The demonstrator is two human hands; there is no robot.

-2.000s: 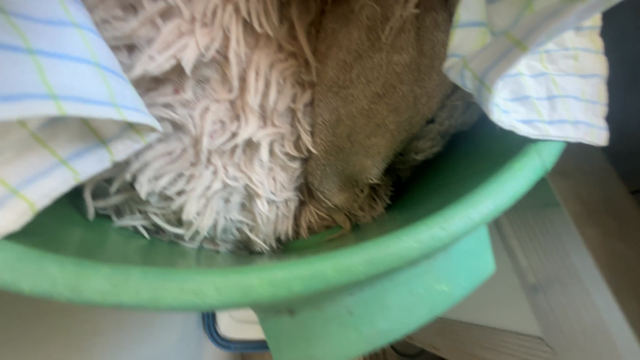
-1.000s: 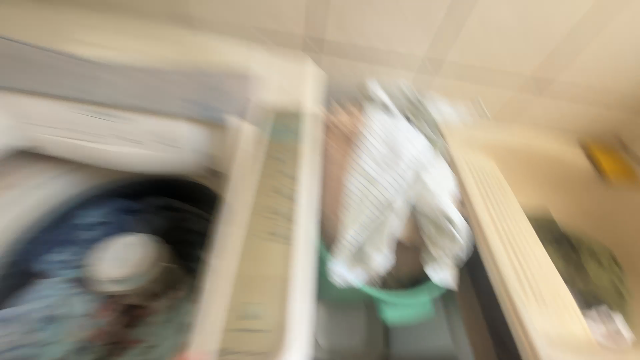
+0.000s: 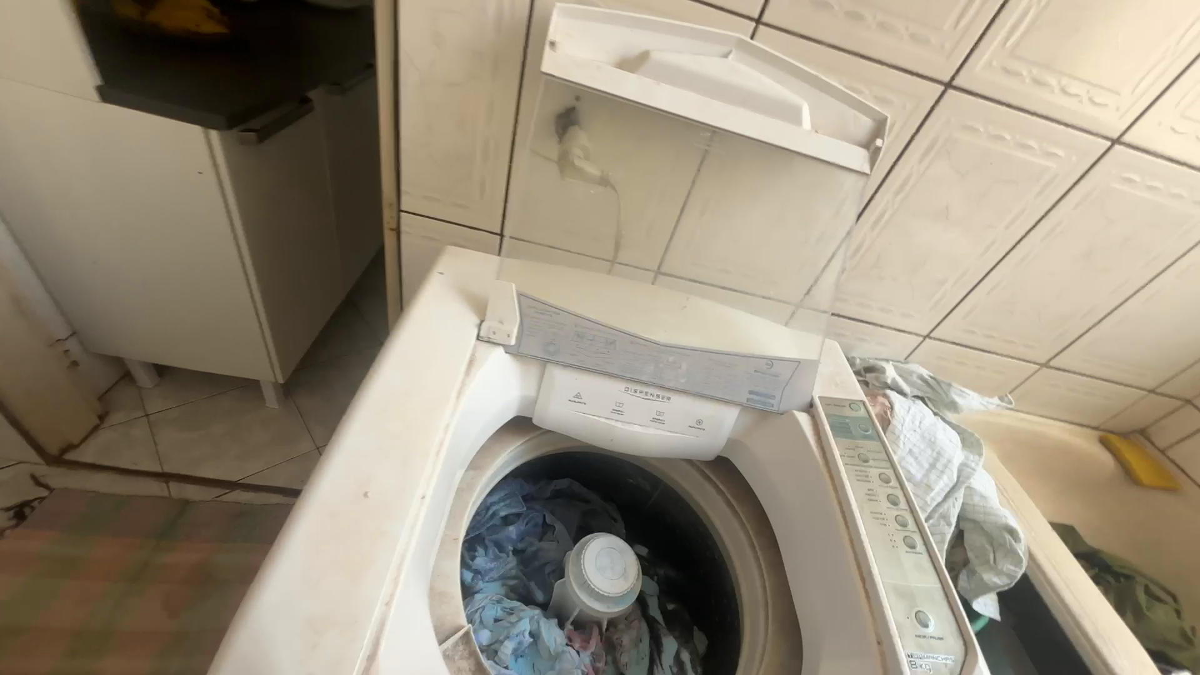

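Neither my left hand nor my right hand is in the frame. A white top-loading washing machine (image 3: 375, 525) stands in front of me, its clear lid (image 3: 694, 206) raised against the tiled wall. Inside the dark drum, blue and other coloured clothes (image 3: 516, 553) lie around the white agitator (image 3: 605, 572). A dispenser drawer front (image 3: 637, 410) sits at the back of the opening. The control panel (image 3: 891, 525) with its buttons runs along the right side. Just right of it hangs a white checked cloth (image 3: 937, 469), over a green basin (image 3: 980, 622) that is mostly hidden.
At the right is a laundry sink (image 3: 1041, 450) holding dark green cloth (image 3: 1125, 591), with a yellow sponge or cloth (image 3: 1139, 461) on its ledge. A white cabinet (image 3: 141, 234) with a dark top stands left. A striped rug (image 3: 141, 581) covers floor at lower left.
The view has swung from the green basin with shaggy and checked cloths, past the machine and sink, to the open washing machine. The basin now shows only slightly at the right.
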